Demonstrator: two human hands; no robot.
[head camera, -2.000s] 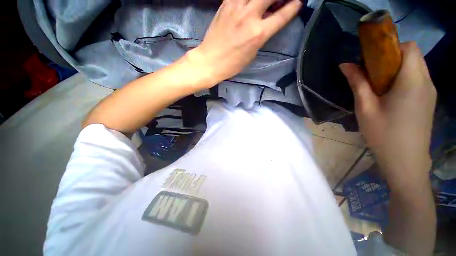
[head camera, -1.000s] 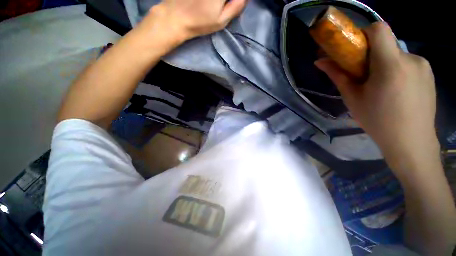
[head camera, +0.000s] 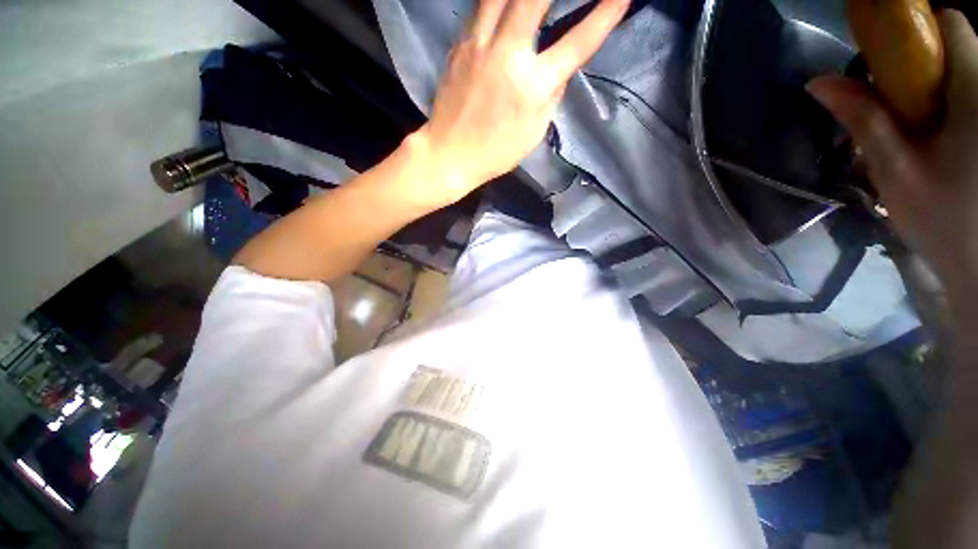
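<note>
A grey-blue garment with dark seam lines (head camera: 633, 161) lies wrinkled across the top middle, its lower edge hanging in folds. My left hand (head camera: 499, 102) lies on it with fingers spread, the fingertips near the top edge of the picture. My right hand (head camera: 912, 139) grips the orange-brown wooden handle of the iron (head camera: 767, 118) at the top right. The iron's dark pointed body with a shiny rim rests on the garment, to the right of my left hand. The handle's top is cut off by the picture's edge.
A white curved surface (head camera: 86, 139) is at the upper left, with a metal cylinder (head camera: 191, 168) by its edge. Black and grey cloth (head camera: 290, 139) is heaped beside it. Blue crates (head camera: 772, 418) stand low at the right. Tiled floor (head camera: 370, 306) shows below my left forearm.
The view has shifted, showing more on the left. The iron, still in my right hand, now appears farther right. My left hand's fingers have spread on the cloth.
</note>
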